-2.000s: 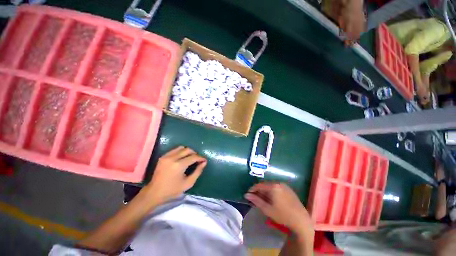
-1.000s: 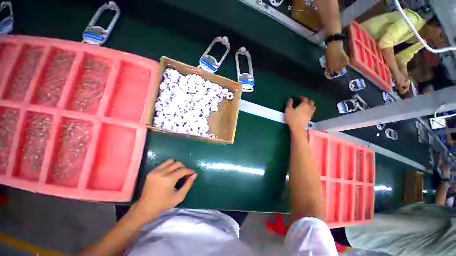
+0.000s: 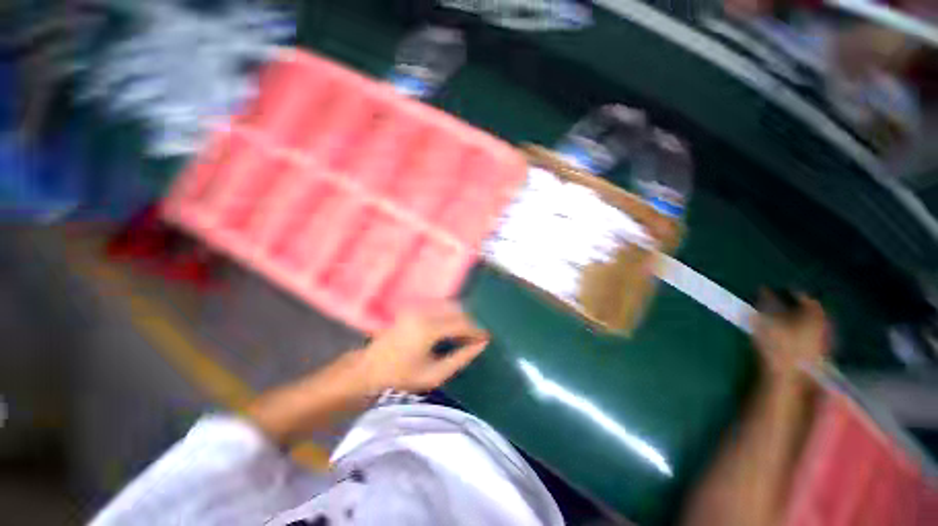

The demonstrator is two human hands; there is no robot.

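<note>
The view is strongly blurred. My left hand point(image 3: 427, 347) is bent at the near right corner of the pink-red compartment tray point(image 3: 355, 190), with a dark spot between thumb and fingers that is unclear. My right hand point(image 3: 794, 334) is at the pale strip, right of the open brown carton point(image 3: 617, 298). A dark spot shows at its fingertips, and I cannot tell if it holds anything. White rings point(image 3: 561, 231) fill much of the carton. Two loop units, one of them at the far right side point(image 3: 663, 175), lie just beyond the carton.
Another loop unit point(image 3: 427, 62) lies beyond the tray. A blurred white-silver heap point(image 3: 180, 72) is at the far left. A second pink-red tray point(image 3: 864, 462) is at the lower right, beside my right forearm. The pale strip point(image 3: 710, 293) crosses the green bench.
The view has swung left. Since the oldest frame, my right hand has gone from the near edge to the pale strip; the loop unit there is gone, and a second one lies beyond the carton.
</note>
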